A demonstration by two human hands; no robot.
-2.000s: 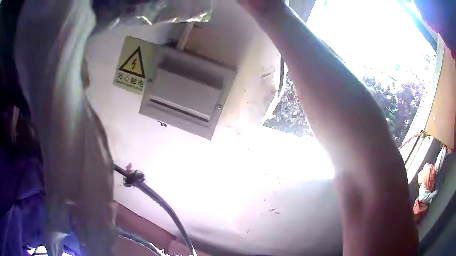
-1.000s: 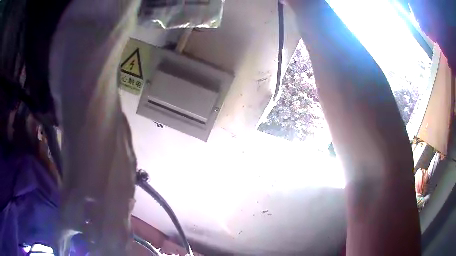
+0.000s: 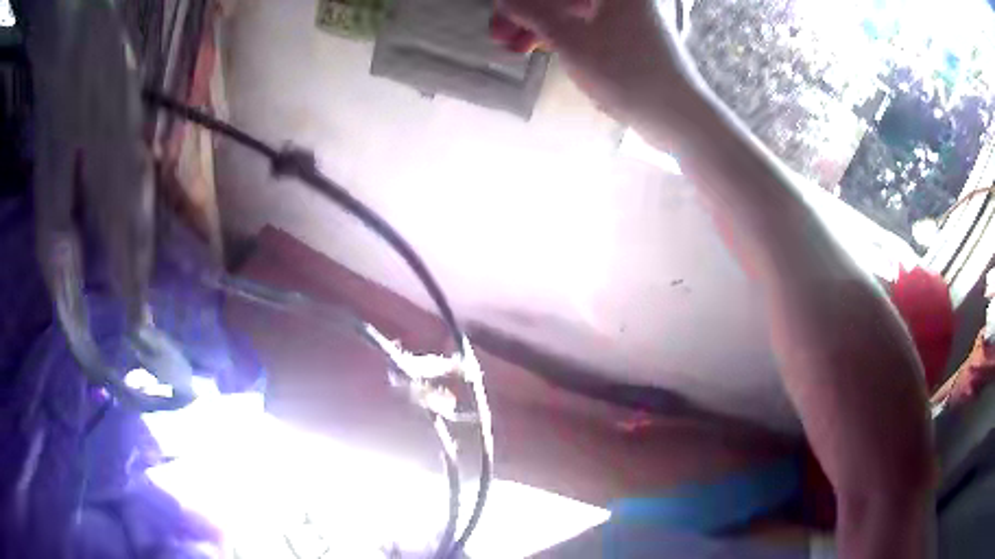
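My right forearm rises from the lower right edge. My right hand (image 3: 573, 31) is at the top middle, in front of the wall, partly cut off by the top edge. Its fingers look curled, but whether they hold anything cannot be told. My left hand is not in view. A blue-purple cloth heap (image 3: 66, 437) lies at the lower left. A glaring white surface (image 3: 360, 480) is beside it at the bottom. Pale cloth strips (image 3: 98, 164) hang over the heap at the left.
A black cable (image 3: 371, 218) with a knot curves down to the bottom middle, beside a taped whitish line (image 3: 431, 382). A brown surface (image 3: 524, 426) lies behind. A grey box (image 3: 453, 60) is on the wall. A window (image 3: 829, 87) and a red cloth (image 3: 924, 322) are at the right.
The view has tilted down, so the wall box sits higher and the white surface and brown surface show. My right hand has come lower against the wall, with more of it visible.
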